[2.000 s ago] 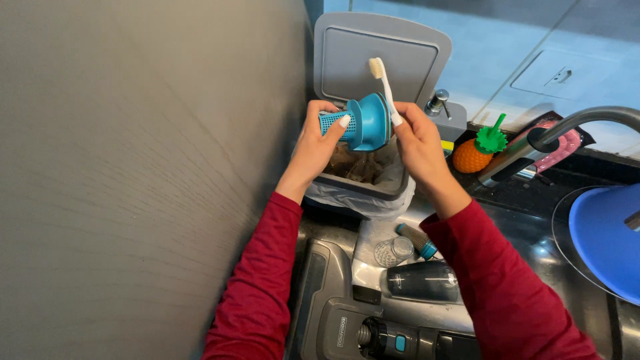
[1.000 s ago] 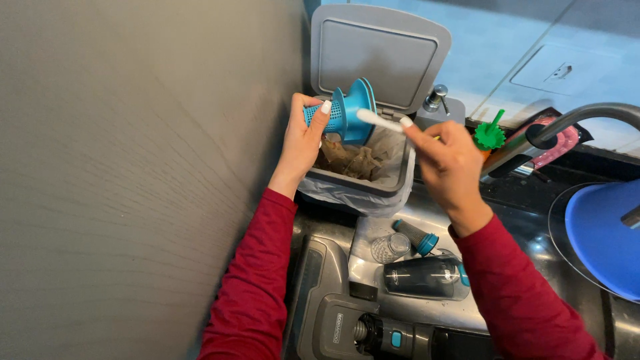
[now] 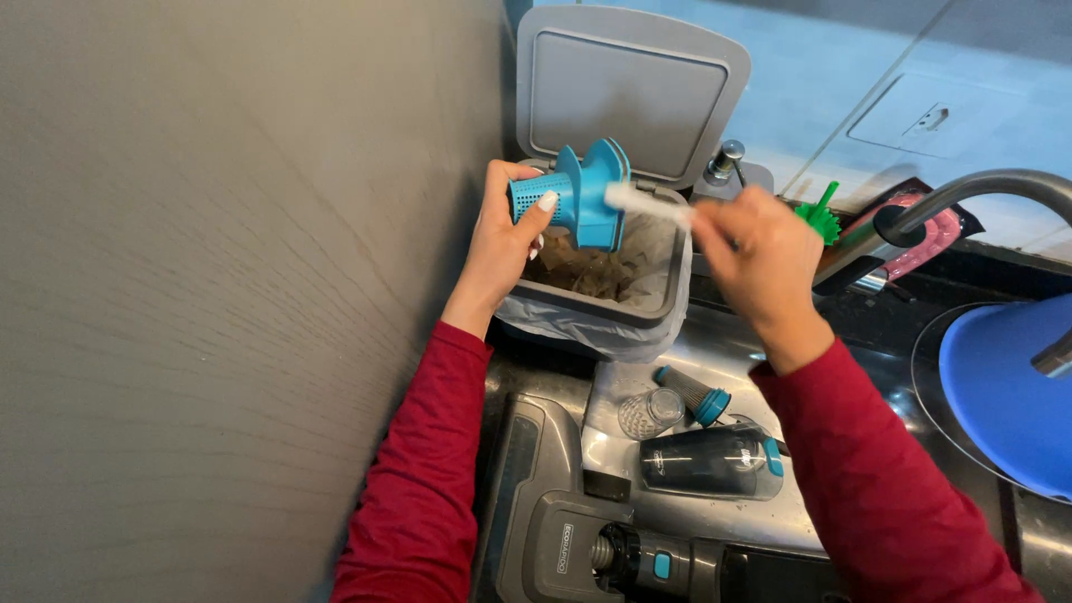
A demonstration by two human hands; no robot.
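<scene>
My left hand [image 3: 502,226] grips the perforated end of a blue plastic vacuum filter housing [image 3: 596,197], held sideways over a lined bin [image 3: 636,316] with brownish waste inside. A toothbrush [image 3: 649,203], blurred, is in my right hand [image 3: 758,251]; its head is at the open rim of the housing. Below, on the steel surface, lie a pleated filter with a blue end [image 3: 697,397], a clear textured glass [image 3: 643,414] and a dark transparent dust cup [image 3: 712,461].
The bin's grey lid [image 3: 624,92] stands raised behind. A vacuum cleaner [image 3: 548,536] lies at the bottom. To the right are a soap dispenser [image 3: 727,159], a green-topped brush [image 3: 821,219], a steel faucet [image 3: 971,188] and a blue basin [image 3: 1005,402]. A grey panel [image 3: 209,251] fills the left.
Two seconds ago the toothbrush was upright beside the housing; now it points left at the housing's rim. My right hand has moved right. The housing stays in my left hand.
</scene>
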